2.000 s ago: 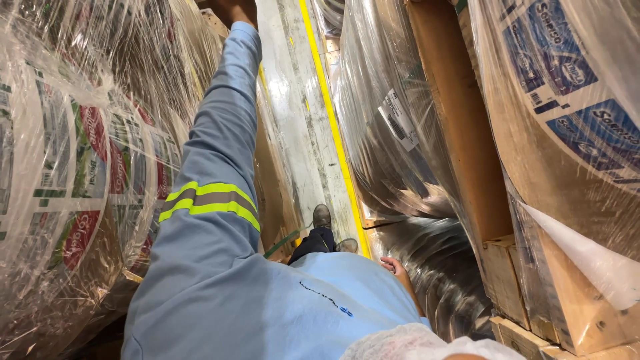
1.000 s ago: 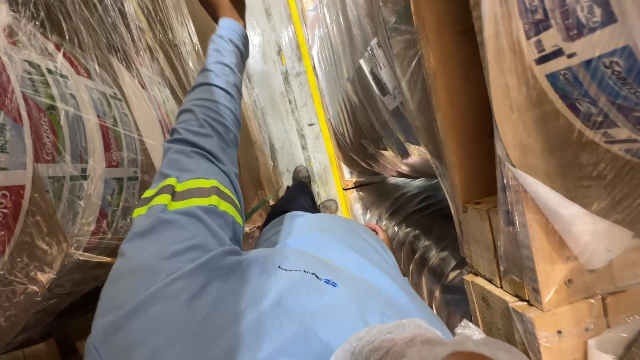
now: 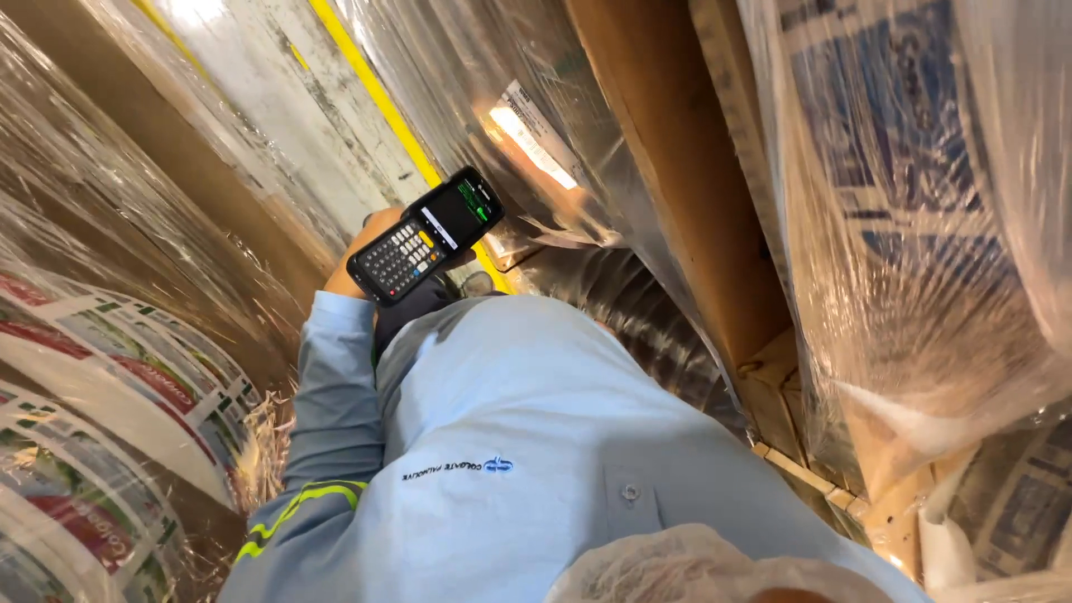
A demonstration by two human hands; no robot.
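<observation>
My left hand (image 3: 377,228) holds a black handheld mobile computer (image 3: 425,236) from behind and below. Its keypad and lit screen face up, above the yellow floor line and just beyond my shirt front. Only a small sliver of my right hand (image 3: 605,328) shows past the right edge of my shirt, so its fingers and anything in them are hidden. Beside that sliver lies a film-wrapped roll (image 3: 645,310). A white label (image 3: 536,138) bearing writing is on the wrapped load to the right of the device.
Wrapped rolls of printed packaging (image 3: 159,368) stand close on my left. On my right are a brown board (image 3: 695,184), wooden pallet parts (image 3: 808,477) and another wrapped printed load (image 3: 913,167). A yellow line (image 3: 377,88) runs along the floor between the loads.
My left arm was stretched far forward, its hand at the top edge of view. It has drawn back towards my body, and the handheld computer now shows in that hand.
</observation>
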